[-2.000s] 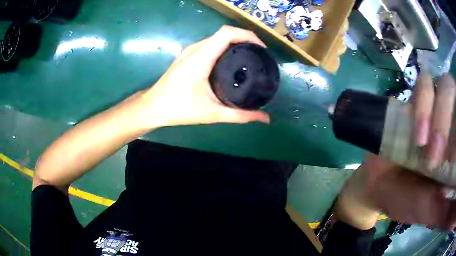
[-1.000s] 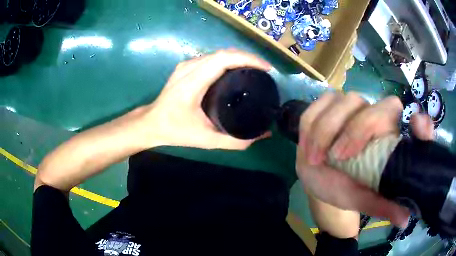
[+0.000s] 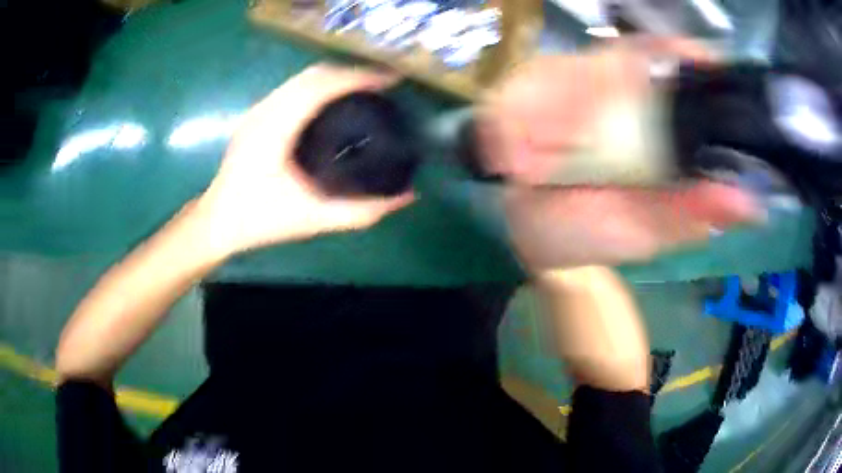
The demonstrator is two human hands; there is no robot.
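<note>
The round black housing [image 3: 358, 144] is held over the green bench, its dark face towards the camera. My left hand [image 3: 263, 175] is closed around its left side, with the thumb below and fingers above. My right hand [image 3: 591, 157] is blurred and grips the pale wrapped part of the electric screwdriver [image 3: 729, 115]. The screwdriver lies roughly level, its black nose pointing left at the housing with a gap between them. The bit is too blurred to make out.
An open cardboard box [image 3: 291, 26] with blue and white parts stands behind the housing. The glossy green bench [image 3: 120, 199] curves around in front of me. A blue stool [image 3: 759, 303] is at the lower right, beside black trays on the floor. Dark shapes fill the upper left.
The whole view has shifted and blurred. The housing stays in my left hand. My right hand first brought the screwdriver in from the right to the housing; now a gap shows between them.
</note>
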